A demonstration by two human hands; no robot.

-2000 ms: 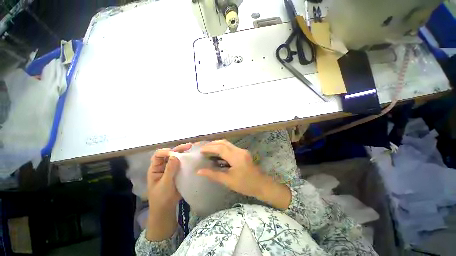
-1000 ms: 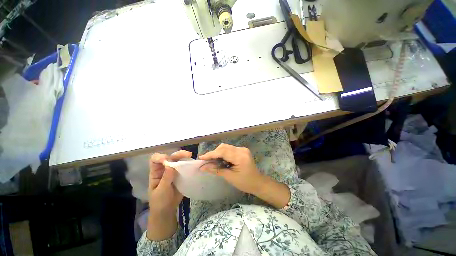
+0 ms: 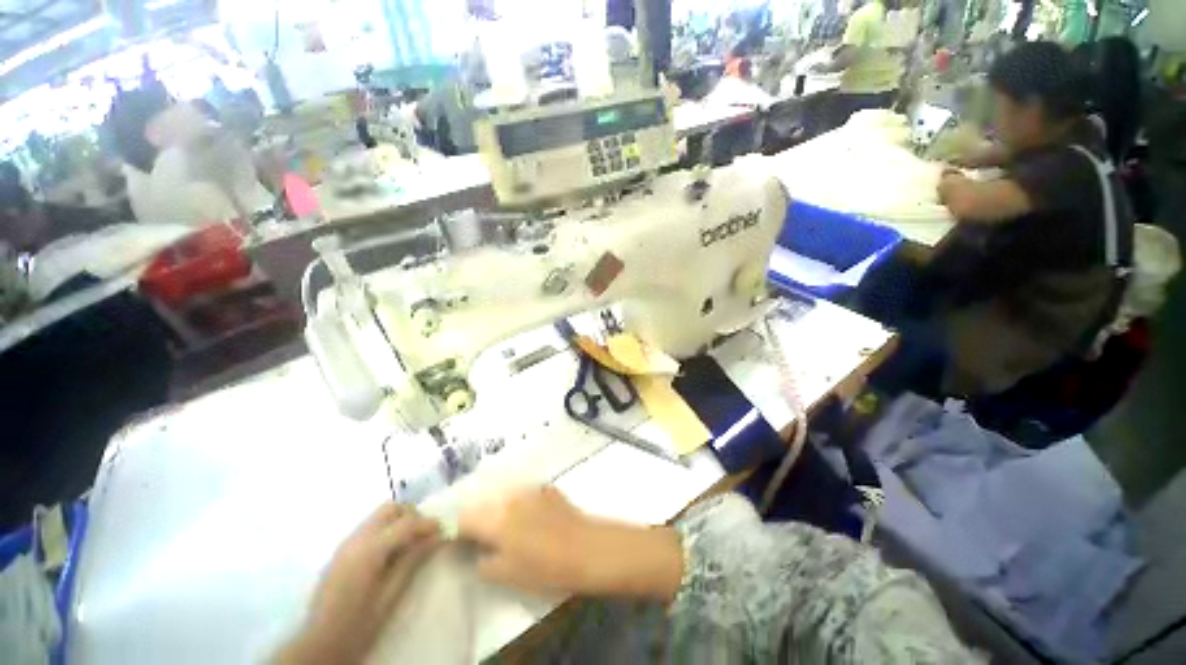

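Note:
A pale fabric piece [image 3: 436, 604] lies at the front of the white table, below the left end of the cream sewing machine [image 3: 611, 266]. My left hand [image 3: 371, 578] is blurred and holds the fabric's left side. My right hand [image 3: 527, 539] holds its upper right edge, close to my left hand. The presser foot area [image 3: 449, 455] is just beyond my hands; the needle is too blurred to make out. Whether the snips are still in my right hand cannot be told.
Black-handled scissors [image 3: 601, 390], a thin grey stick [image 3: 637, 442], a tan card [image 3: 670, 413] and a dark rectangle [image 3: 728, 413] lie right of the hands. A blue tray [image 3: 65, 572] is at left. Lavender-white cloth [image 3: 1001, 507] is at lower right. A person [image 3: 1041, 234] sits at upper right.
The view has lifted to show the whole machine and the room. My hands and the fabric have moved from the lap up onto the table, near the presser foot.

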